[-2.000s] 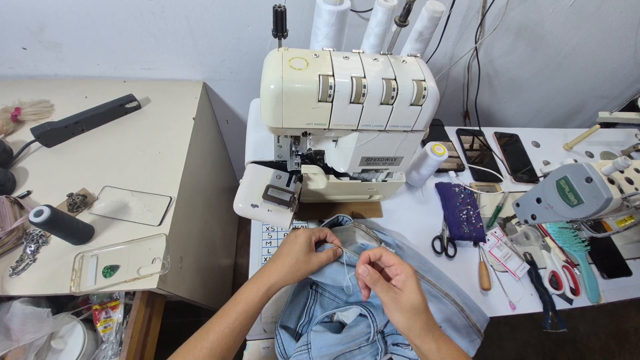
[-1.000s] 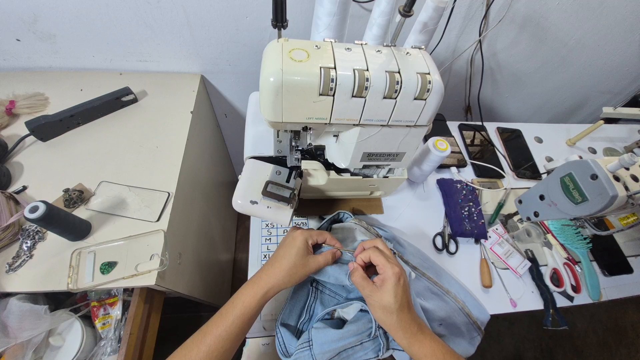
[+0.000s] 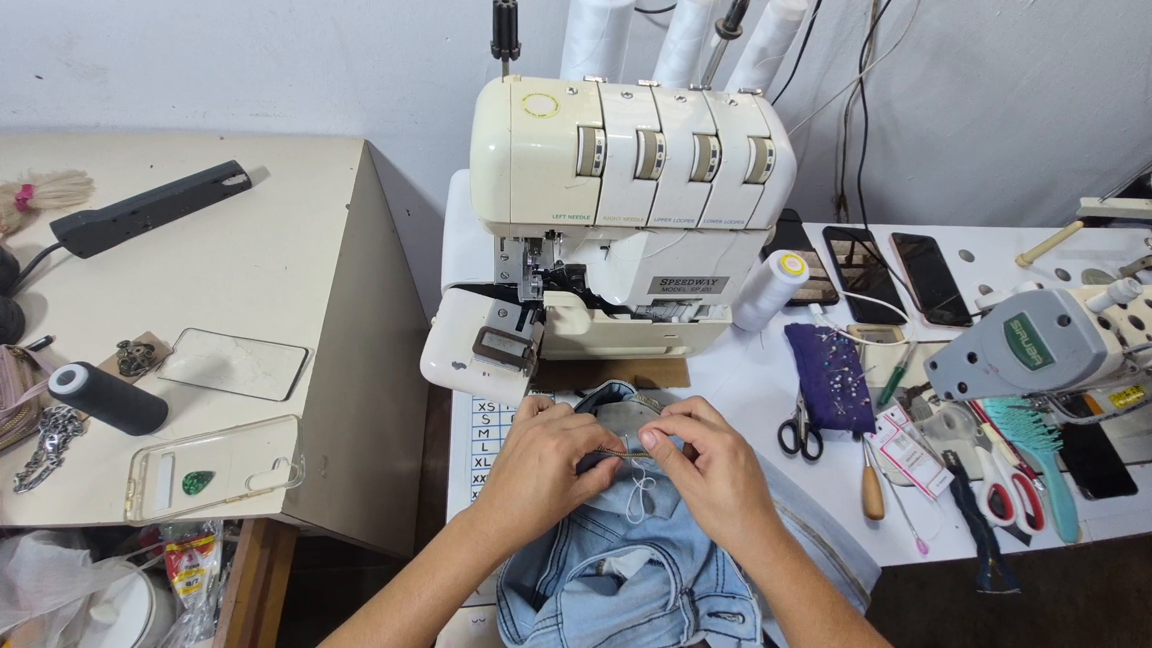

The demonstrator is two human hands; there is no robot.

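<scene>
Light blue denim jeans lie bunched at the table's front, below a white four-thread serger. My left hand pinches a folded denim edge, on which a brass-toned zipper or stitched band shows. My right hand is close beside it, thumb and forefinger together at the same edge; whether a needle is between them is too small to tell. A looped white thread hangs from the edge between both hands onto the denim.
Right of the jeans are black-handled scissors, a purple pincushion, an awl, a teal brush and a gray sewing machine head. Behind them lie phones. A cabinet top at left holds a black thread cone.
The right hand was lower and apart from the left two seconds ago, with thread between them. It has come up to the denim edge, which is now raised and folded in the left fingers.
</scene>
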